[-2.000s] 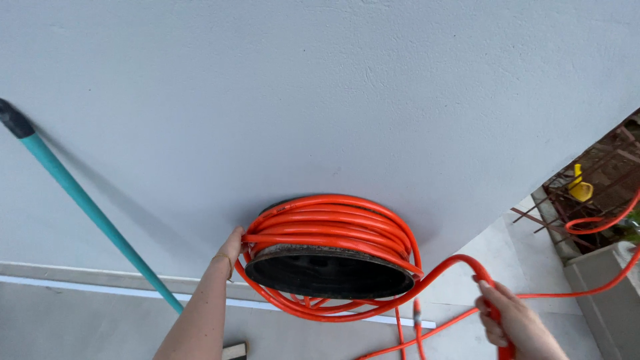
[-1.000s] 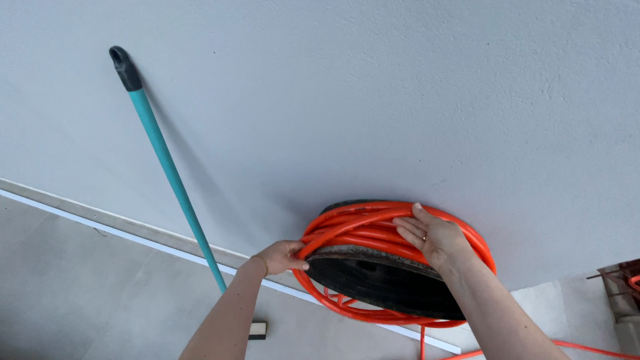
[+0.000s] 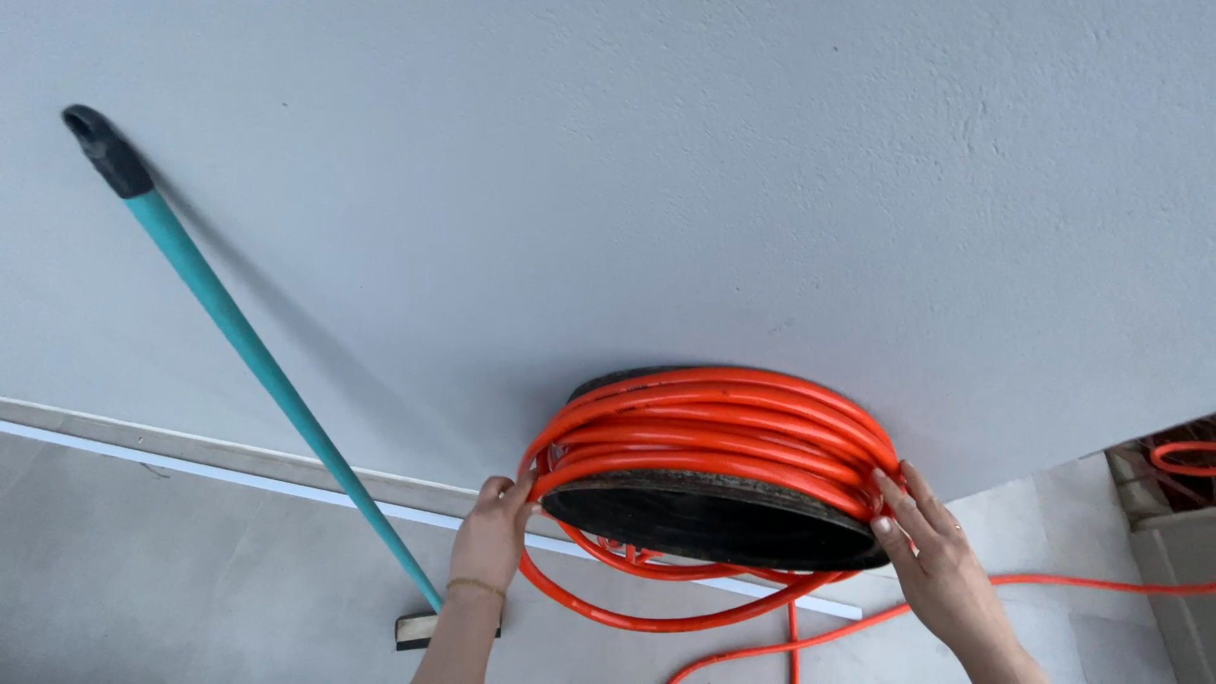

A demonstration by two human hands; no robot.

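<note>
An orange hose [image 3: 712,418] is wound in several turns around a black round reel [image 3: 712,522] mounted against the wall. Some loops hang slack under the reel, and one strand trails down and off to the right. At the reel's left side my left hand [image 3: 494,532] holds the hose coils, its thumb near the reel's rim. My right hand [image 3: 931,551] rests its fingers and thumb against the coils at the right side; whether they grip the hose is hard to tell.
A teal pole with a black end [image 3: 247,342] leans on the grey wall [image 3: 665,190], its head [image 3: 418,629] on the tiled floor. A white strip [image 3: 228,477] runs along the wall's foot. A concrete block [image 3: 1178,589] stands at the right, with more orange hose behind.
My right hand has gone from the hose strand at the right to the top of the coils, then to their right side. My left hand stays at the reel's left side.
</note>
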